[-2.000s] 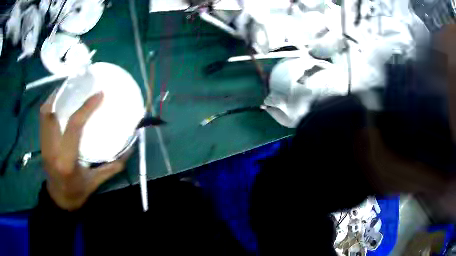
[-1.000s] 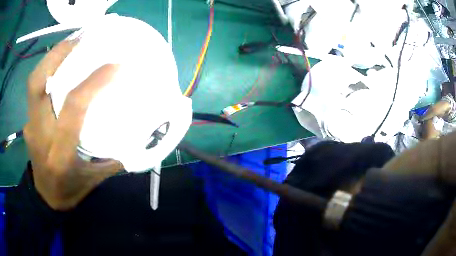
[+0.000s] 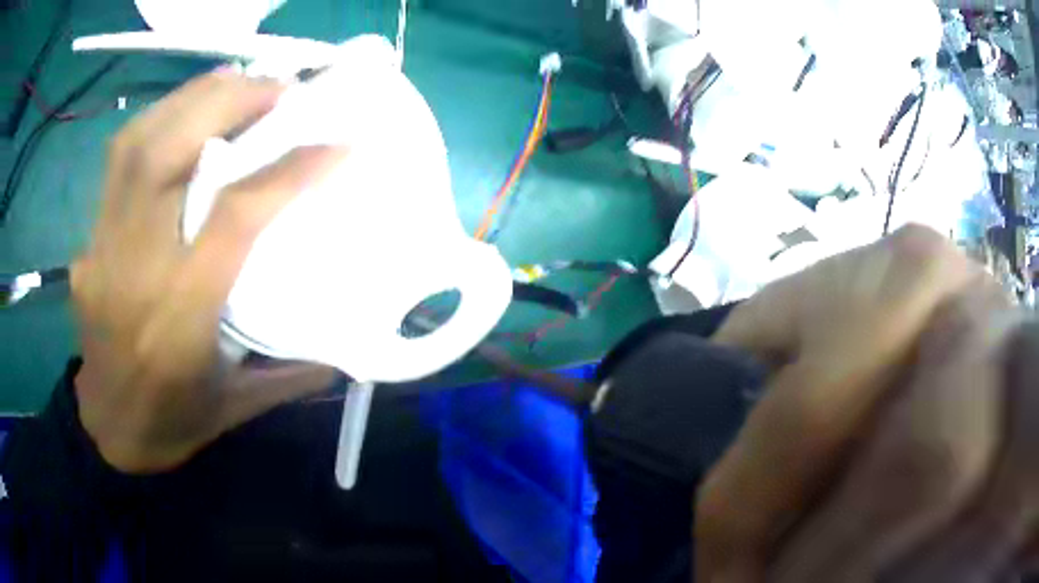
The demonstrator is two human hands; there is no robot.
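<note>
My left hand (image 3: 171, 262) grips a glossy white camera housing (image 3: 353, 228) from its left side, above the front edge of the green mat. The housing's round opening faces the lower right. A white antenna (image 3: 354, 438) sticks down from it, and multicoloured lead wires (image 3: 530, 154) with a white plug rise behind it. My right hand (image 3: 843, 399), blurred, is closed around a thick black electric screwdriver (image 3: 678, 404). Its thin bit points left toward the housing; the tip is blurred and I cannot tell whether it touches.
More white housings (image 3: 820, 114) crowd the green mat (image 3: 592, 205) at the right. Another white part (image 3: 211, 11) lies at the top left. Black cables lie at the left. A blue bin (image 3: 518, 473) is below the bench edge.
The housing has moved right and tilted, after coming nearer the camera. My right hand has come into clearer view with the screwdriver, its bit now beside the housing's right side.
</note>
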